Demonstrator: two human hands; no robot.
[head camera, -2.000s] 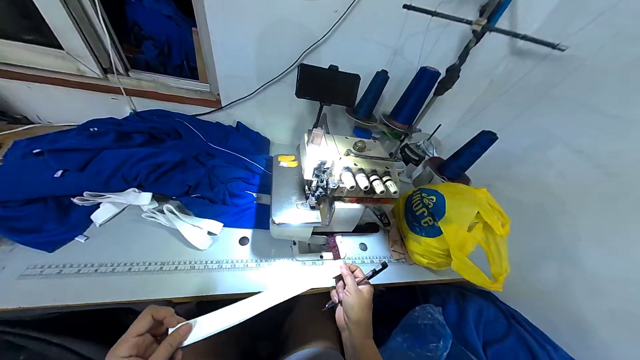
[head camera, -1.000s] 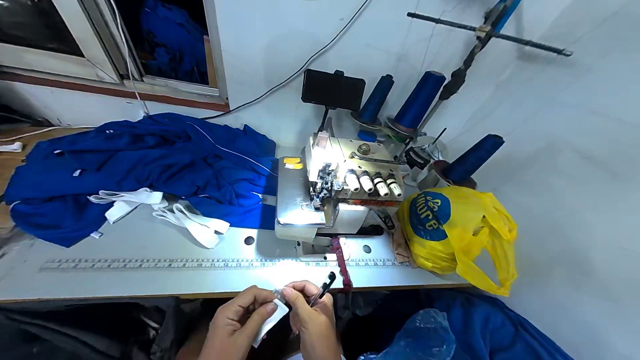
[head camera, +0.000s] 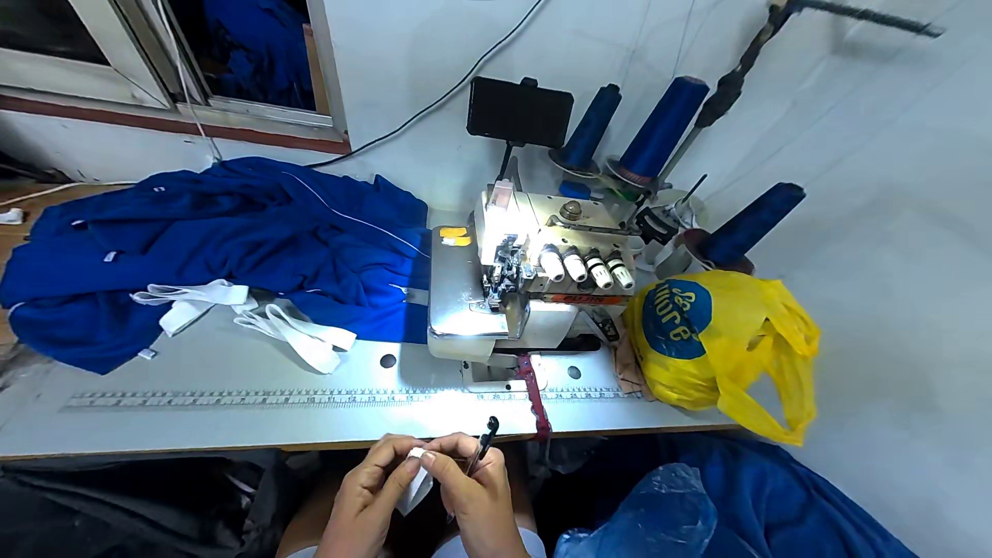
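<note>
My left hand (head camera: 368, 496) pinches one end of a white elastic band (head camera: 416, 490) between thumb and fingers, just below the table's front edge. My right hand (head camera: 477, 488) meets it there and grips the same white end. A slim dark tool with a black tip (head camera: 487, 440), perhaps thread snips or a pen, is also held in the right hand and points up. The band hangs down between the hands; its lower part is hidden. Beyond the hands stands an overlock sewing machine (head camera: 465, 287) with its lamp lit.
Blue fabric (head camera: 232, 240) is piled left of the machine, with white elastic strips (head camera: 298, 337) by it. A ruler scale (head camera: 271, 397) runs along the table front. A dark red strip (head camera: 535, 395) hangs over the edge. At right are a yellow plastic bag (head camera: 744, 349) and blue thread cones (head camera: 663, 132).
Two seconds ago my hands were apart with the white band stretched between them. They came together at its end and remain close, now a little nearer the table edge in view.
</note>
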